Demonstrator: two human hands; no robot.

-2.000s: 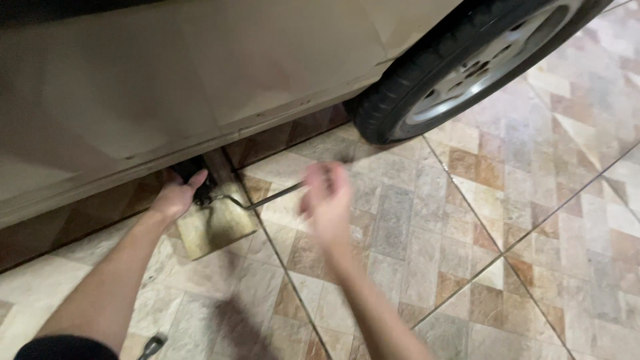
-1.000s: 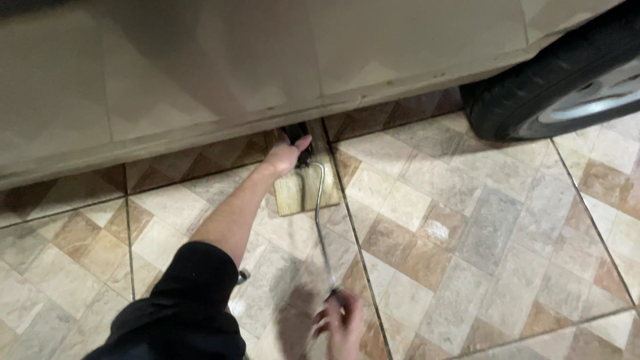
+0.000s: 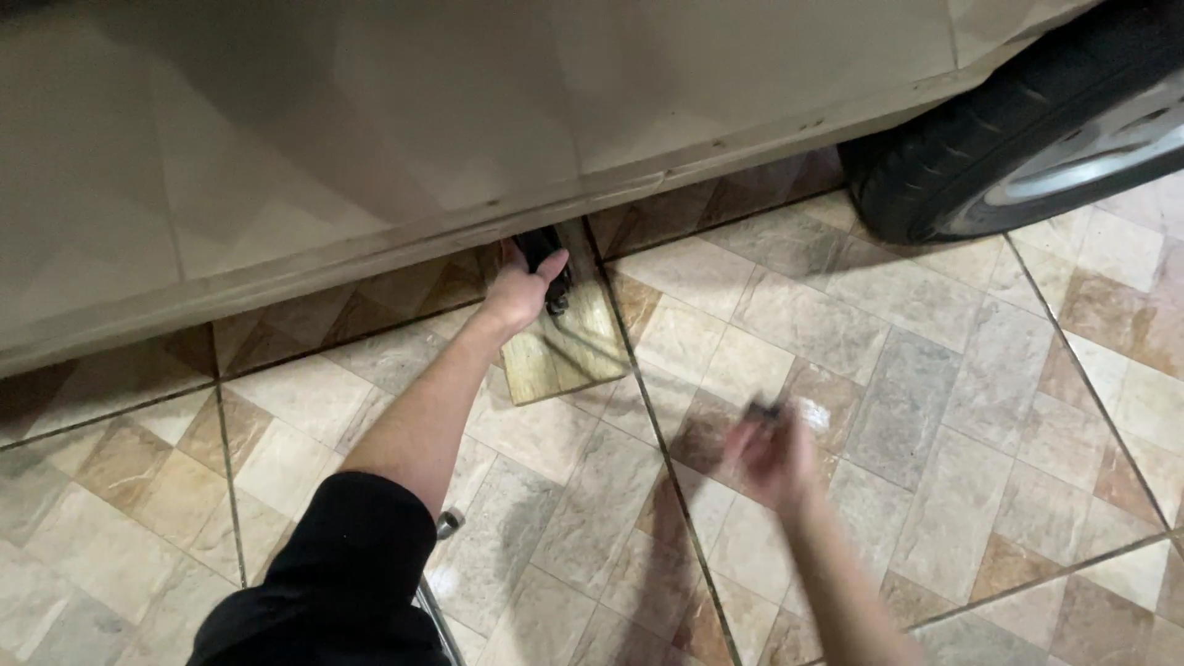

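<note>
My left hand (image 3: 520, 289) grips the black car jack (image 3: 544, 262) at the lower edge of the car's side; most of the jack is hidden under the car. The jack stands on a wooden board (image 3: 564, 365) that lies on the floor. My right hand (image 3: 770, 453), blurred by motion, is closed on the dark end of a metal crank handle (image 3: 592, 338). The handle runs from the front of the jack over the board, and its part nearer my right hand is too blurred to make out.
The light-coloured car side (image 3: 370, 120) spans the top, with a wheel and tyre (image 3: 934, 166) at the upper right. A metal tool with a socket end (image 3: 450, 524) lies on the tiled floor (image 3: 832, 305), partly hidden behind my left sleeve.
My right hand has swung with the crank handle, from right of the board, to below it, and now to its lower right. My left hand stays at the jack. The view has shifted.
</note>
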